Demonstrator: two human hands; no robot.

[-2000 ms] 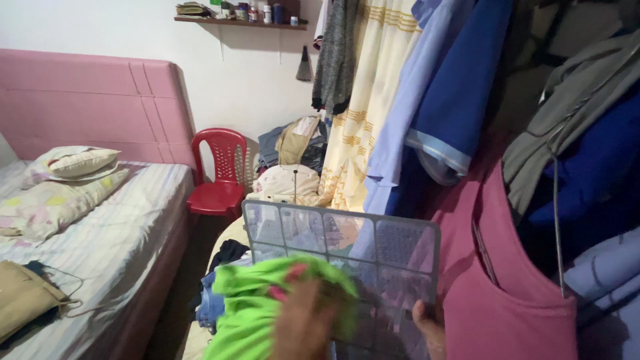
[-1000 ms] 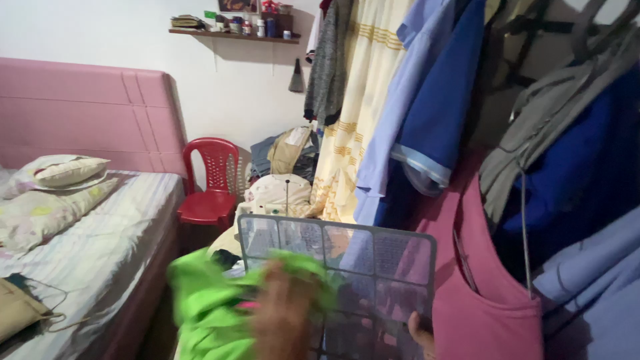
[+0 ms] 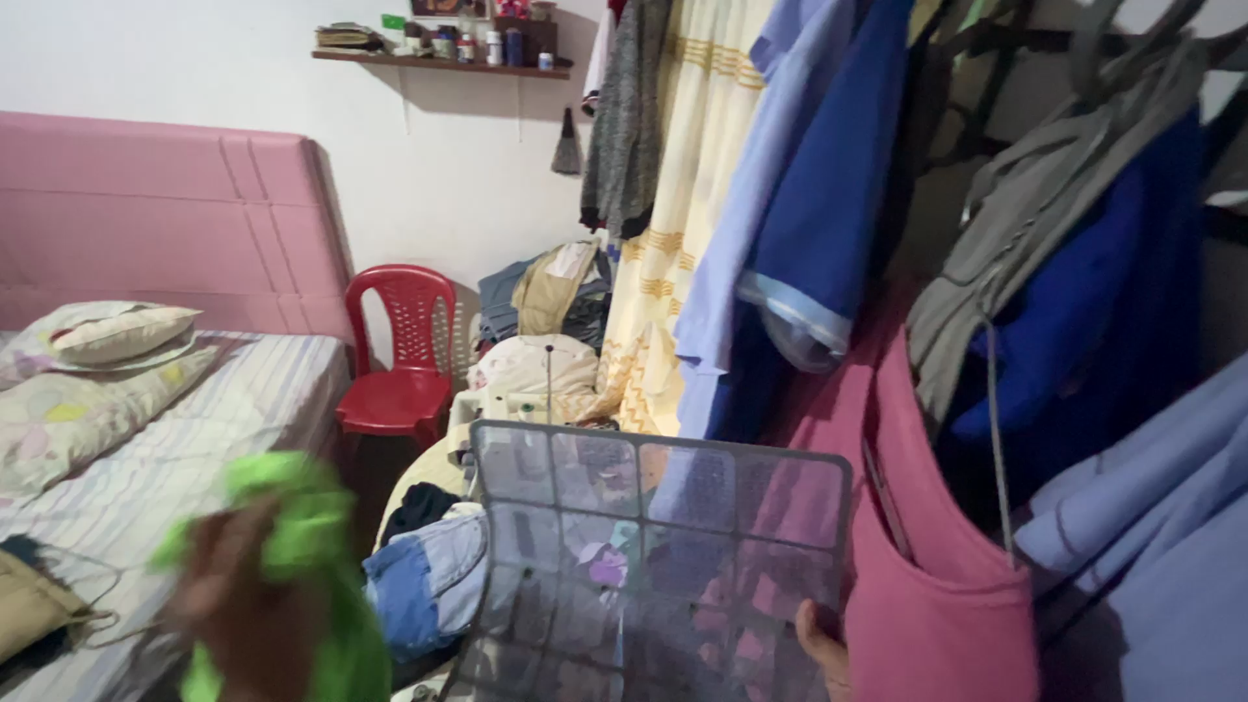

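Note:
A grey plastic-framed mesh filter panel (image 3: 643, 556) stands tilted before me, its lower edge cut off by the frame. My right hand (image 3: 824, 639) grips its right side, with the fingertips showing at the edge. At the lower left, my left hand (image 3: 244, 595) is blurred and closed on a bunched bright green cloth (image 3: 292, 526), apart from the panel. Part of the cloth hangs below the hand.
Hanging clothes, among them a pink top (image 3: 941, 624), crowd the right side. Behind the panel, folded jeans (image 3: 424, 585) lie on a cream surface. A bed (image 3: 244, 400) is at left, a red plastic chair (image 3: 400, 400) beyond.
My left hand has moved left with the green cloth, away from the front of the mesh panel, where both were earlier. My right hand still holds the panel's right side.

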